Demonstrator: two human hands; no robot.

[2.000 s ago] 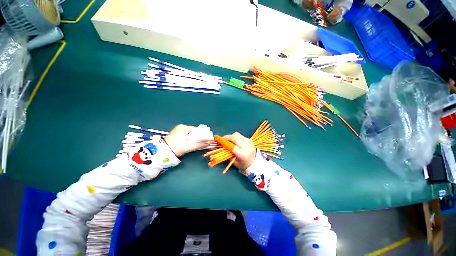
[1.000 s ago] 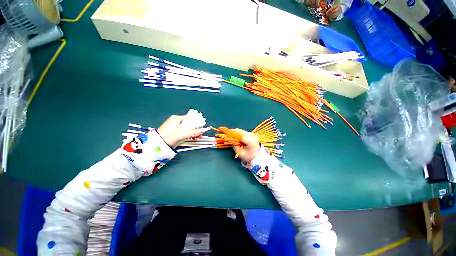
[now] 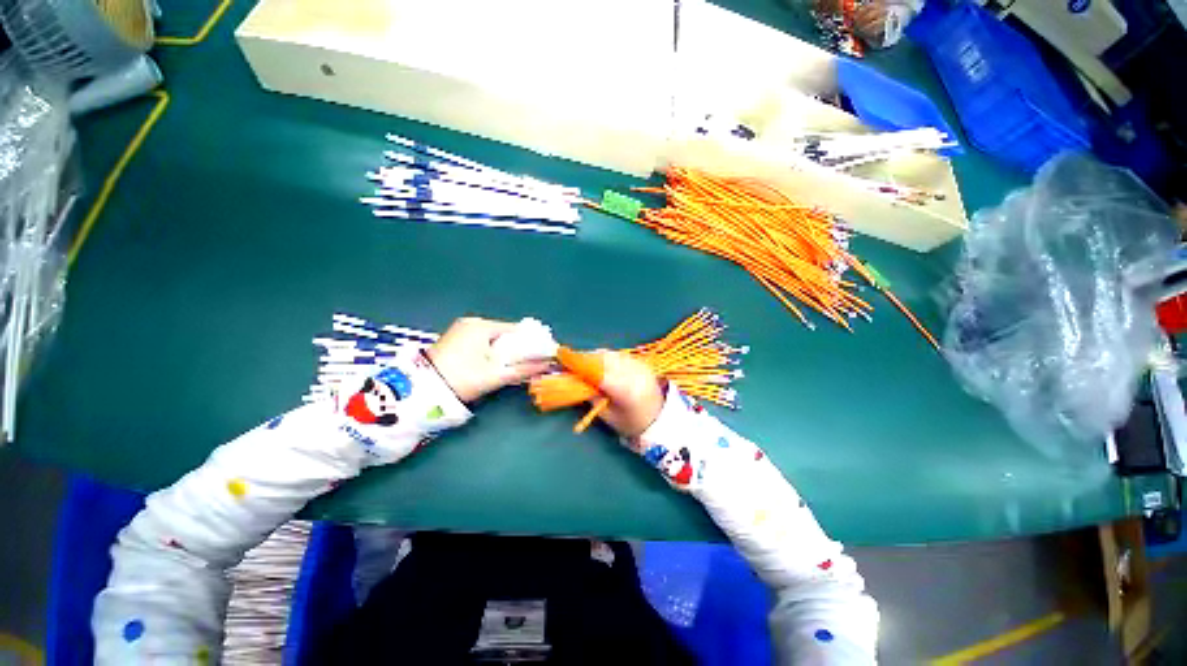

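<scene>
My left hand [image 3: 479, 358], with white-covered fingertips, is closed over the right end of a bunch of white blue-marked sleeves [image 3: 365, 349] near the bench front. My right hand [image 3: 621, 388], with orange finger cots, is closed around a bunch of orange wires [image 3: 696, 359] that fan out to its right. The fingertips of both hands meet between the two bunches; the exact contact is too small to tell. Behind lie a spare heap of white tubes [image 3: 475, 202] and a larger pile of orange wires [image 3: 755, 241] with a green tag [image 3: 622, 204].
A long cream box [image 3: 456, 78] spans the bench back, with white pieces in its right compartment. A clear plastic bag [image 3: 1054, 299] lies right; another bag [image 3: 33, 221] and a fan [image 3: 91, 39] are left. Blue totes [image 3: 996, 85] stand back right; a tote of pieces [image 3: 267, 599] is below left.
My left hand has come down and right from its raised position one second ago, and its fingertips are again close to my right hand's. The piles behind look unchanged.
</scene>
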